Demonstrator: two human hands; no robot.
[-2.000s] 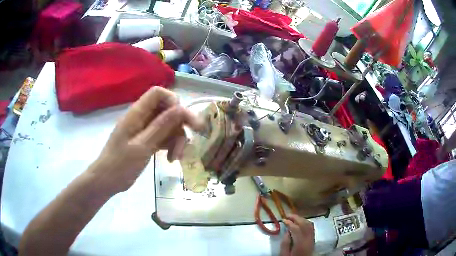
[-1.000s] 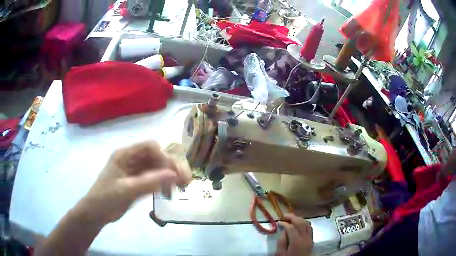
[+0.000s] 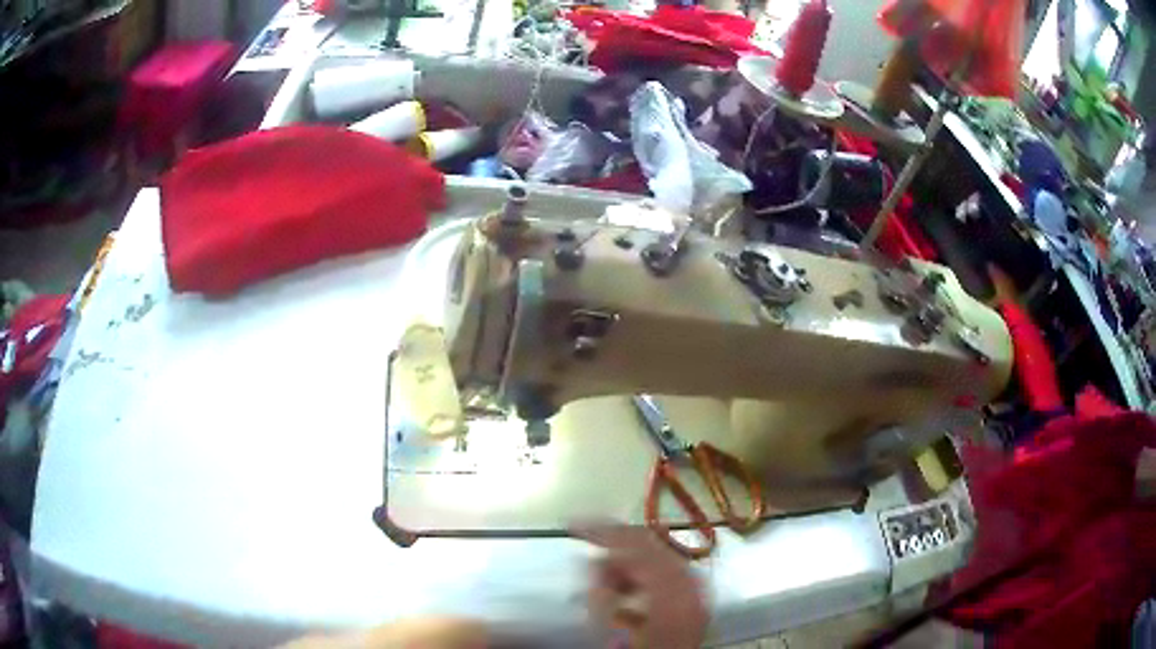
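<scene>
The cream sewing machine stands on the white table. Scissors with orange-brown looped handles lie under its arm, blades towards the machine. My right hand is blurred at the table's front edge, left of and below the handles, apart from them. Its fingers are unclear. My left hand shows only as a blurred strip of skin at the bottom edge. The pale yellow lamp-like oval is left of the needle area. A folded red piece lies at the table's far left.
White thread cones and clear plastic lie behind the machine. A red thread cone stands beyond it. A small panel is at the right table edge. Red cloth is heaped at the right.
My left hand has dropped from beside the machine head to the bottom edge. My right hand has moved left, away from the scissor handles. The person's sleeve at the right is no longer clearly seen.
</scene>
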